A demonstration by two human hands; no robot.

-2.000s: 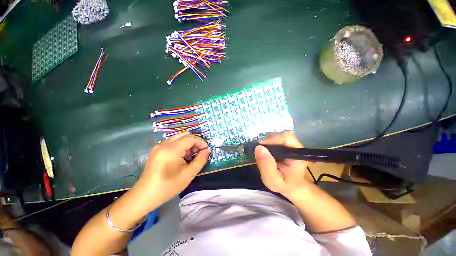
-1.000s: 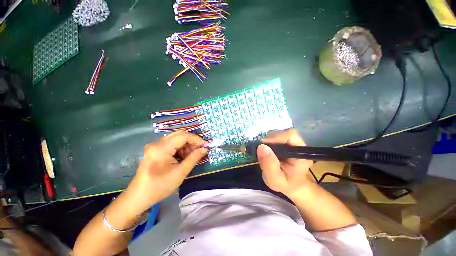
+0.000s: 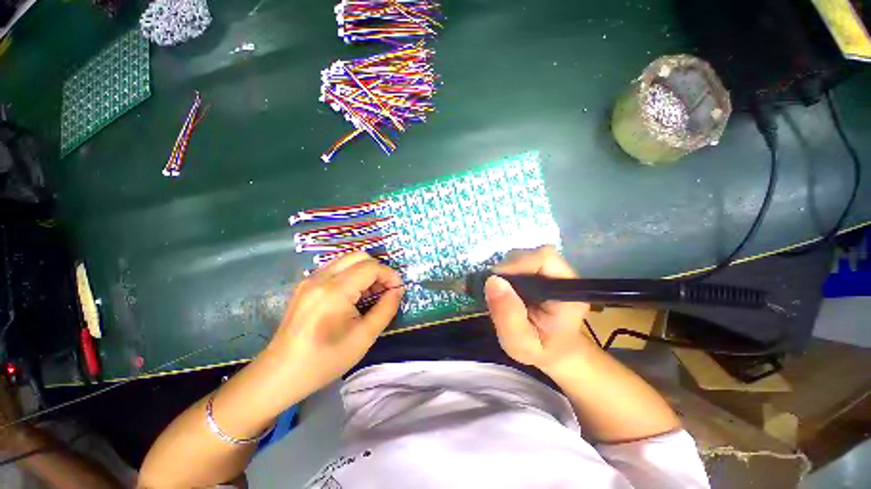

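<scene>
The green PCB panel (image 3: 468, 210) lies flat near the bench's front edge, with several connector leads (image 3: 339, 212) sticking out from its left side. My left hand (image 3: 346, 301) pinches a connector lead at the panel's lower left; its fingers hide most of the lead. My right hand (image 3: 535, 310) holds the black soldering iron (image 3: 630, 291), handle pointing right. The iron's tip is at the panel's lower left, close to my left fingertips. Whether the tip touches the joint cannot be told.
Loose lead piles (image 3: 382, 86) lie beyond the panel. A single lead (image 3: 183, 138), a spare panel (image 3: 107, 91) and bundled leads (image 3: 175, 19) are at left. The tip-cleaning pot (image 3: 671, 110) stands right. A red-handled tool (image 3: 89, 353) lies at the left edge. Black cords run down at right.
The iron's handle dipped slightly and came back up, with its tip staying near my left fingertips. My left hand shifted slightly. Another person's arm at lower left has moved.
</scene>
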